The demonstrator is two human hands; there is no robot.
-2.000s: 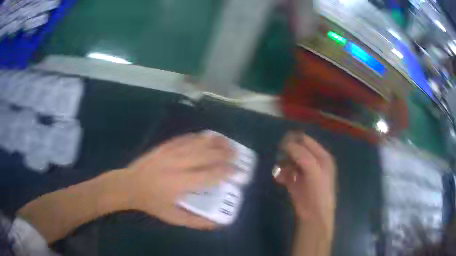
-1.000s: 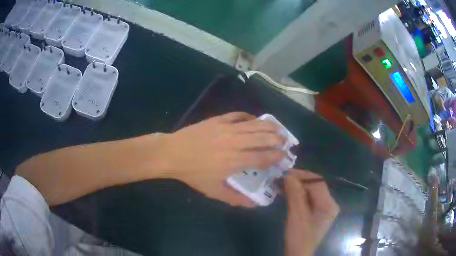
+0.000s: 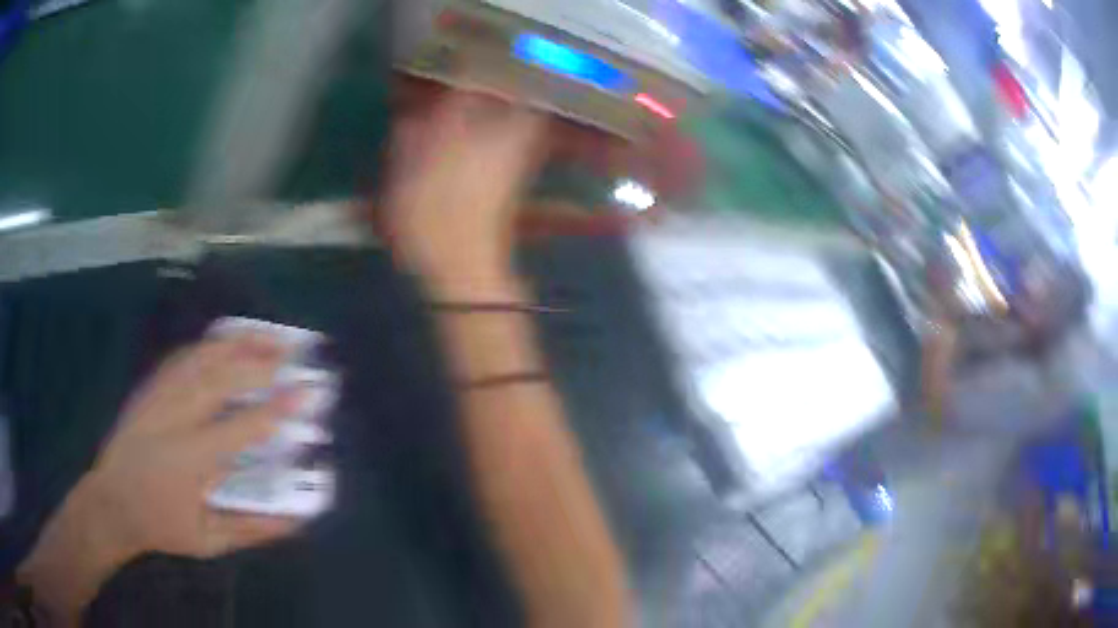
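My left hand (image 3: 184, 454) lies over white socket adapters (image 3: 276, 485) on the dark mat at the lower left, its fingers spread across them. It seems to hold them down. My right hand (image 3: 460, 166) is raised at the front of the beige tester (image 3: 503, 55), over the red-brown stand (image 3: 576, 178). It is strongly blurred, so its fingers and anything in them cannot be made out. The tester shows a blue display and a red light. Dark thin lines cross my right wrist and forearm.
White ranks of adapters (image 3: 779, 350) stand to the right of my right forearm. A pale post (image 3: 264, 111) and a light edge strip (image 3: 92, 245) lie behind the mat, with a green surface (image 3: 110, 111) beyond. A blurred person's arm (image 3: 938, 368) shows at the right.
My right hand has left the adapters and moved up to the tester. My left hand stays on the adapters. The tester's green light no longer shows; a red one does. The view has swung right.
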